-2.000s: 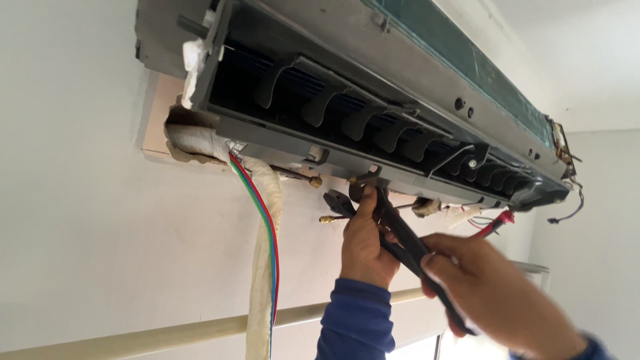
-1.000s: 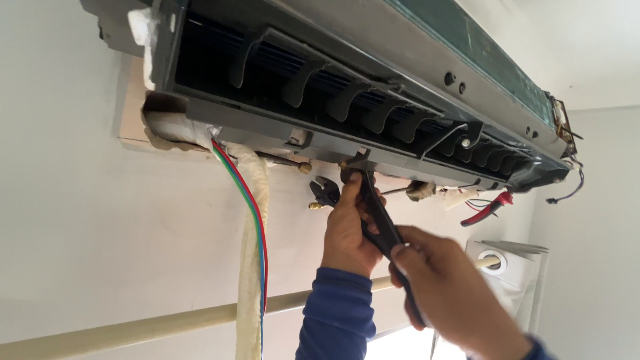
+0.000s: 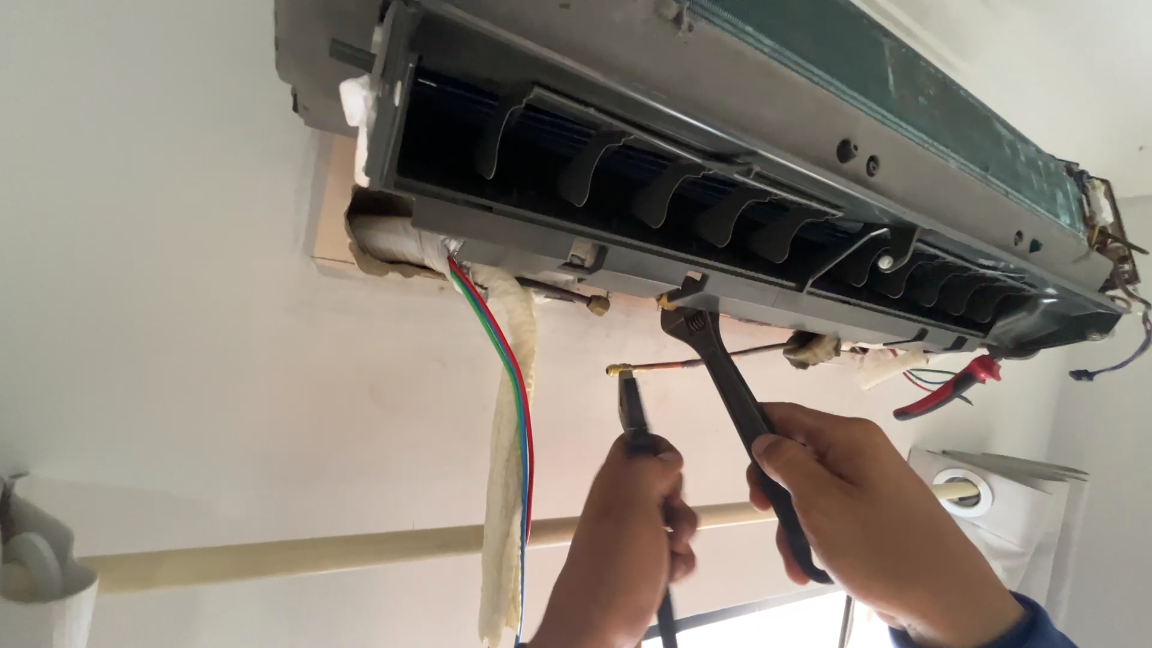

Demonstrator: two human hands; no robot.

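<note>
My right hand [image 3: 837, 495] grips the handle of a black adjustable wrench [image 3: 738, 387], whose jaws sit at a brass flare fitting [image 3: 666, 301] under the lower edge of a wall-mounted air conditioner indoor unit [image 3: 630, 243]. To its left, my left hand [image 3: 634, 531] is closed around a second dark tool [image 3: 633, 405], its type unclear. That tool's tip is upright, just below a brass nut [image 3: 618, 370] on a thin copper pipe [image 3: 670, 364]; whether they touch I cannot tell. Another brass-ended pipe [image 3: 598, 305] pokes out farther left.
Red, green and blue wires [image 3: 517, 387] hang beside a wrapped pipe [image 3: 504, 450] from a wall hole [image 3: 360, 243]. Red-and-black handled pliers [image 3: 949, 387] hang under the unit's right part. A cream curtain rod [image 3: 360, 551] crosses below, over a bright window [image 3: 756, 621].
My left hand has come down and away from the fitting and wrench head, with its dark tool now upright. My right hand remains on the wrench.
</note>
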